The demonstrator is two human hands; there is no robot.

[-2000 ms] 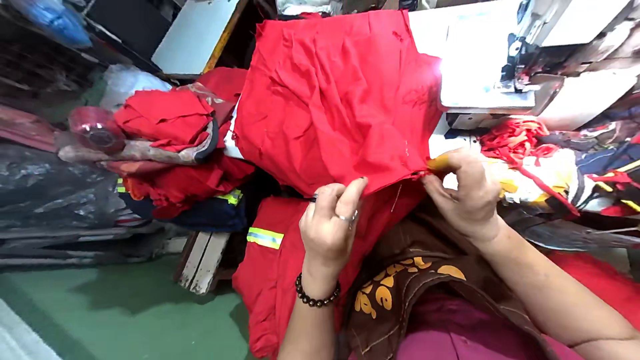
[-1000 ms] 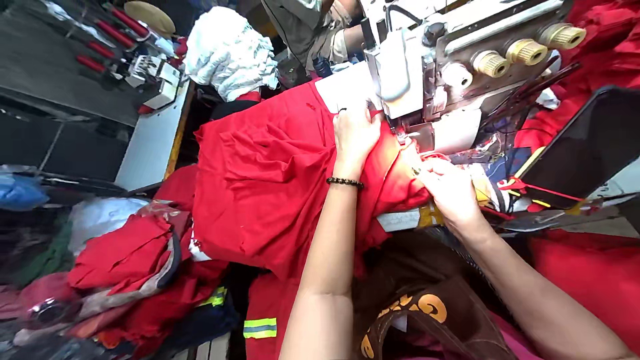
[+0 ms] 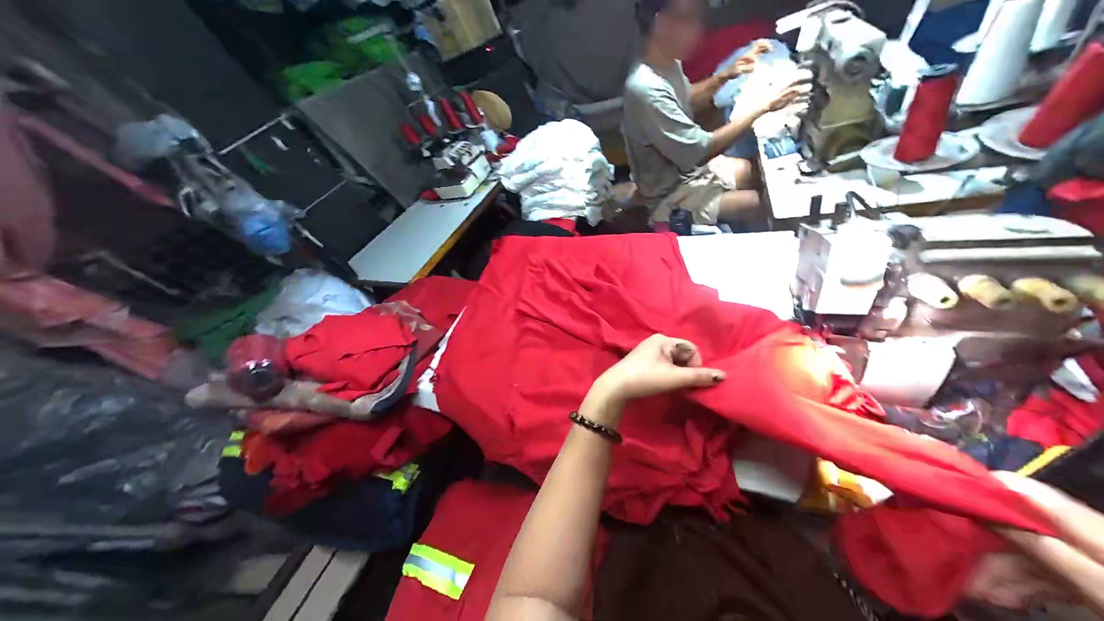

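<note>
Red fabric point(image 3: 552, 345) lies spread over the white sewing table, to the left of an overlock sewing machine point(image 3: 849, 259). My left hand point(image 3: 660, 366), with a dark beaded bracelet on its wrist, pinches the cloth between thumb and fingers near the middle. A stretch of the same fabric runs taut from there to the lower right, past the machine's lit needle area. At the right edge my right hand point(image 3: 1026, 509) is at the far end of this stretch, its fingers mostly hidden by the cloth.
Piled red garments point(image 3: 354, 354) lie at the left. Below the table is a red garment with a reflective strip point(image 3: 438, 569). A co-worker point(image 3: 681, 121) sits at another sewing machine point(image 3: 845, 78) behind. Red thread cones point(image 3: 927, 116) stand at upper right, a white cloth heap point(image 3: 561, 168) at upper centre.
The view has swung up toward the room. My right hand has moved out to the right, away from the machine, and the cloth is now stretched between my hands.
</note>
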